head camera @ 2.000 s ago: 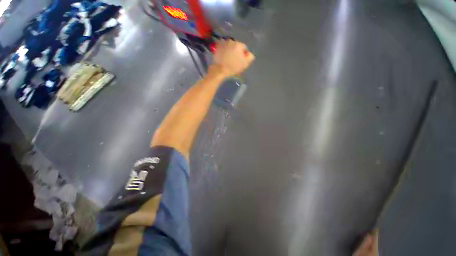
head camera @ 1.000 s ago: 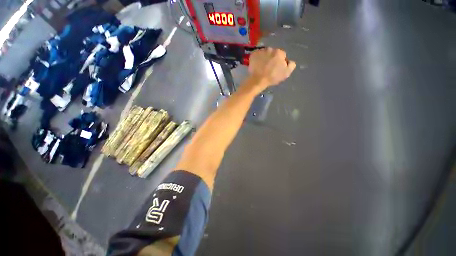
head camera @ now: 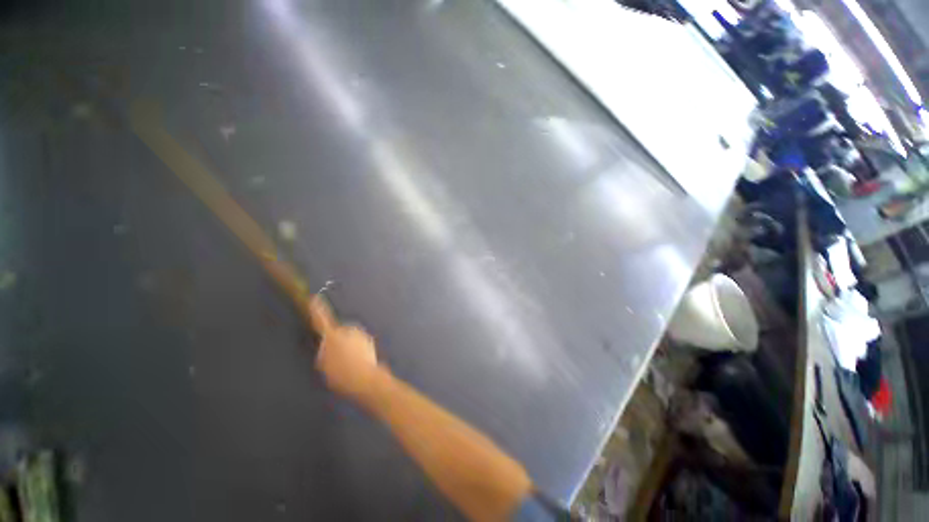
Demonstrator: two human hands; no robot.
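Note:
My right hand is shut on one end of a long, thin, tan wooden stick. The forearm comes in from the lower right. The stick runs up and left from my hand, over the grey cutting table, and its far part is blurred. I cannot tell whether it touches the table top. My left hand is out of the picture.
White underlay paper lies on the table's far part. A white bucket stands beyond the right edge, among floor scraps. A side table with fabric is farther right. Blurred cutting weights show at the lower left.
The view has swung right. My left hand, on the cutting machine's handle before, has left the picture, as have the machine and the navy pieces. My right hand with the stick is now in view.

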